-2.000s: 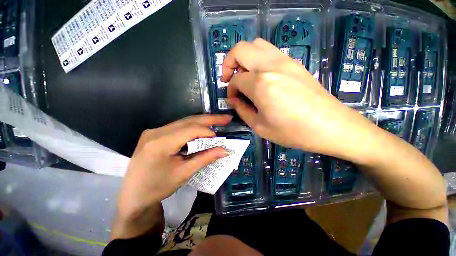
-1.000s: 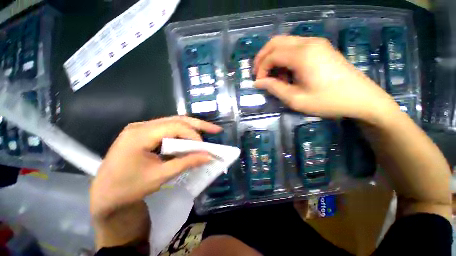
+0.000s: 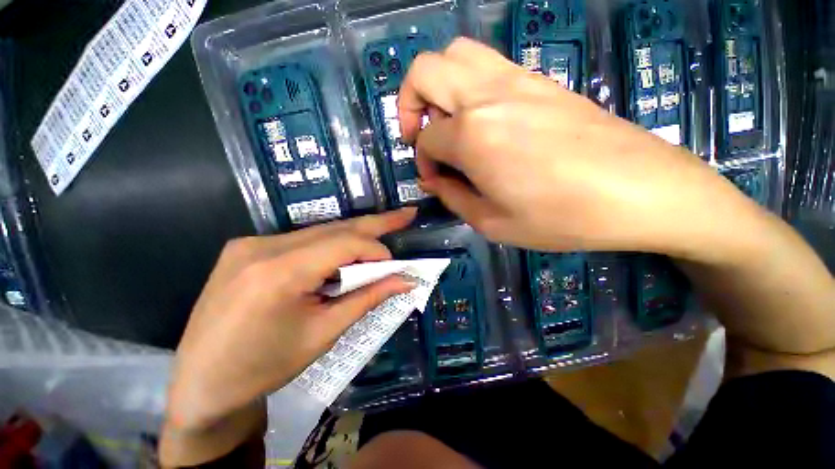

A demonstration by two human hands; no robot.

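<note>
My left hand holds a folded piece of white printed label strip between thumb and fingers. Its index finger reaches to the near end of the second phone in the tray's far row. My right hand is over that dark teal phone body, fingers curled and fingertips at its lower part. A white label shows just beside the fingertips; whether they grip anything is hidden. The leftmost phone body has a white label near its lower end. The clear blister tray lies under both hands.
A printed label strip lies on the dark green bench mat at upper left. Another clear tray is at the left edge. A brown cardboard box is below the bench edge. More phones sit along the tray's right part.
The tray has shifted left in view. My right hand has moved from between the second and third far-row phones back over the second. My left hand still holds the folded strip.
</note>
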